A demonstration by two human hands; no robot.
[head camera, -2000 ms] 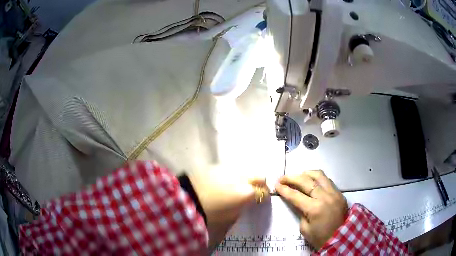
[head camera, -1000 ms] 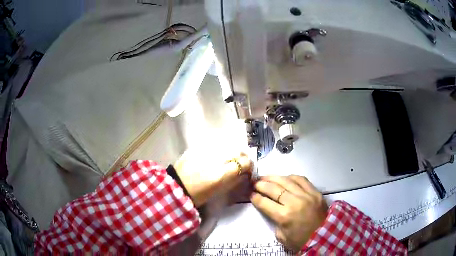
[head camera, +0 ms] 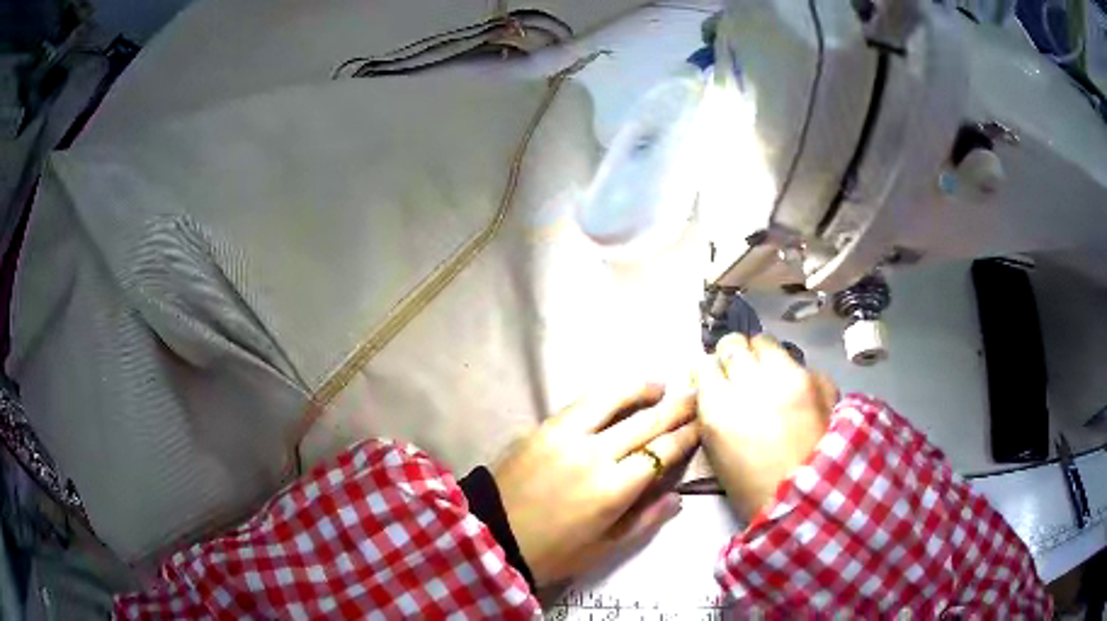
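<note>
A large beige cloth (head camera: 401,206) covers the left of the machine table, with a golden-tan seam (head camera: 419,297) running across it. My left hand (head camera: 601,479) lies on the cloth's right edge, fingers pointing right, below the presser foot. My right hand (head camera: 759,412) touches it from the right, its fingertips close in front of the presser foot (head camera: 716,309). The cloth edge between my hands is washed out by the lamp glare and mostly hidden by the fingers, so I cannot tell how it is folded or exactly gripped.
The white machine head (head camera: 923,146) stands above right, with a tension dial (head camera: 863,318) low on it. A black flat object, perhaps a phone (head camera: 1014,362), lies at the right, with a dark pointed tool (head camera: 1072,480) near it. A printed ruler scale (head camera: 631,603) runs along the front.
My right hand has moved forward to the presser foot, covering part of the round plate. My left hand has drawn back slightly, its fingers more spread. The camera view has shifted.
</note>
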